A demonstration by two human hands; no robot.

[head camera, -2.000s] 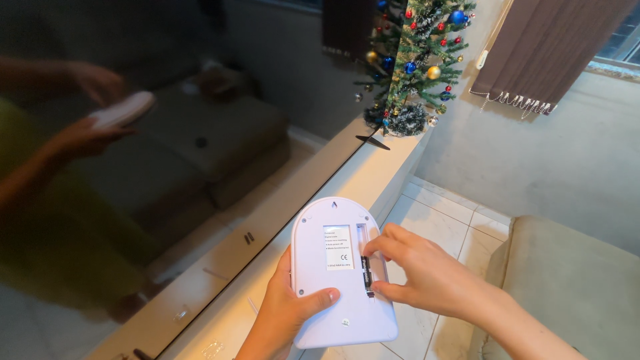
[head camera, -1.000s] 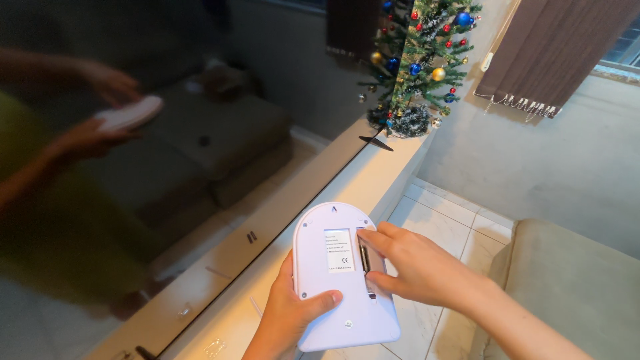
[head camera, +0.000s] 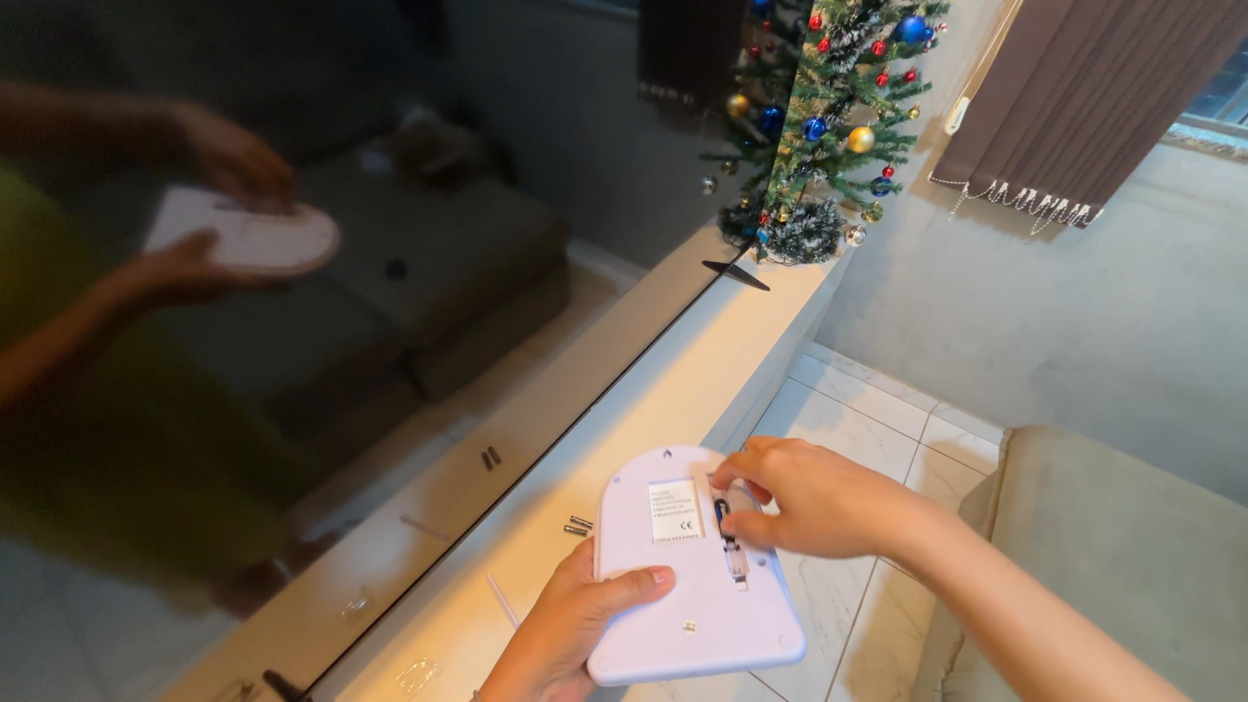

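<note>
My left hand [head camera: 585, 614] holds a white plastic device [head camera: 682, 585] by its left side, thumb on top, its underside facing up. A printed label [head camera: 675, 511] sits on that underside. Beside the label is an open battery compartment [head camera: 737, 565], with a dark battery [head camera: 722, 515] visible in its upper part. The thumb and fingers of my right hand [head camera: 799, 492] are at this battery; the fingers partly hide the compartment's upper end. Two small batteries [head camera: 578, 526] lie on the white cabinet top, just left of the device.
A large television screen [head camera: 341, 292] stands at left, reflecting the hands. On the cabinet [head camera: 673, 390] are a strip-like piece [head camera: 503, 600], clear plastic [head camera: 417, 675] and a decorated Christmas tree [head camera: 848, 127]. An upholstered seat [head camera: 1111, 575] is at right, below a brown blind [head camera: 1033, 107].
The device has turned and shifted, and the two small batteries on the cabinet now show beside it. My right hand's fingers have spread around the battery, exposing the lower part of the compartment.
</note>
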